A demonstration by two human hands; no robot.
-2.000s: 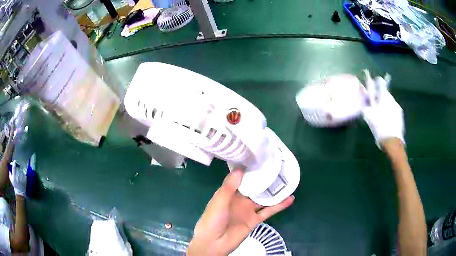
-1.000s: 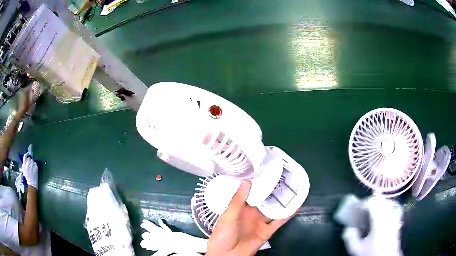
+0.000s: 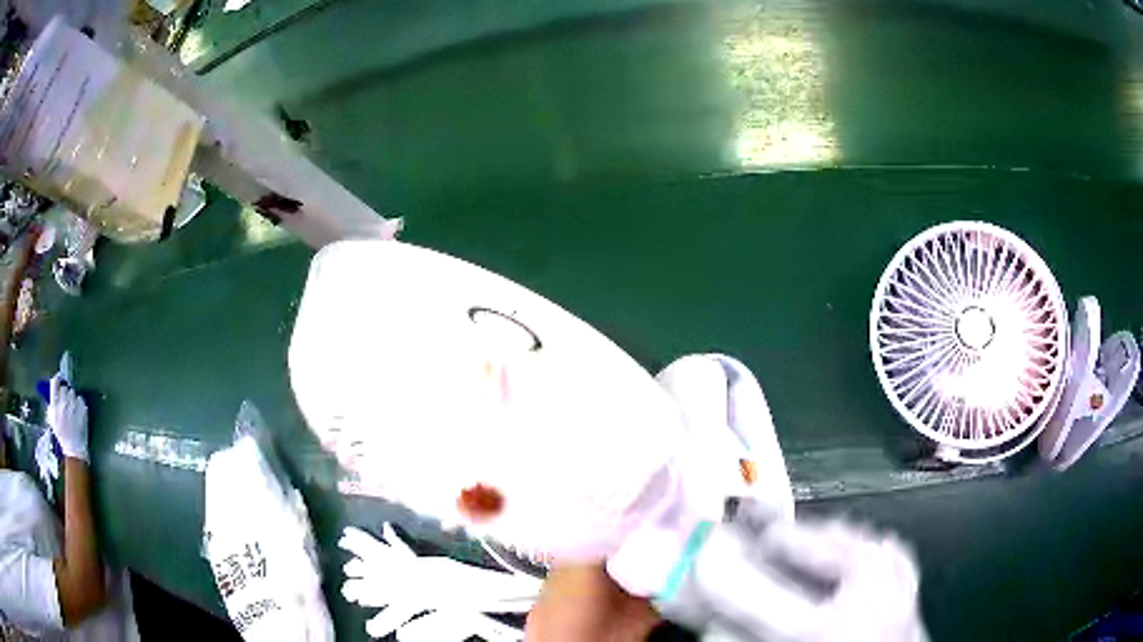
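Observation:
A white clip fan [image 3: 464,376] is in front of me, its head large and blurred, with an orange-copper dot low on it. My left hand [image 3: 589,608], bare and cut off by the bottom edge, grips the fan low down near its neck. The fan's white clip base [image 3: 733,420] shows behind and to the right. My right hand [image 3: 827,583], in a white glove and blurred, is at the neck and holds a small pale grey block [image 3: 740,558]. A teal edge shows between block and fan. A second clip fan [image 3: 971,339] stands at the right, its grille facing me.
White spare gloves [image 3: 426,589] and a printed plastic bag [image 3: 263,539] lie at the lower left. A white post [image 3: 301,194] with hanging papers [image 3: 100,126] stands at the upper left. Another person's gloved hand [image 3: 69,420] is at the left edge.
My right hand has released the second fan, which stands at the right, and has moved to the held fan with the grey block. The held fan has turned, its copper dot now lower.

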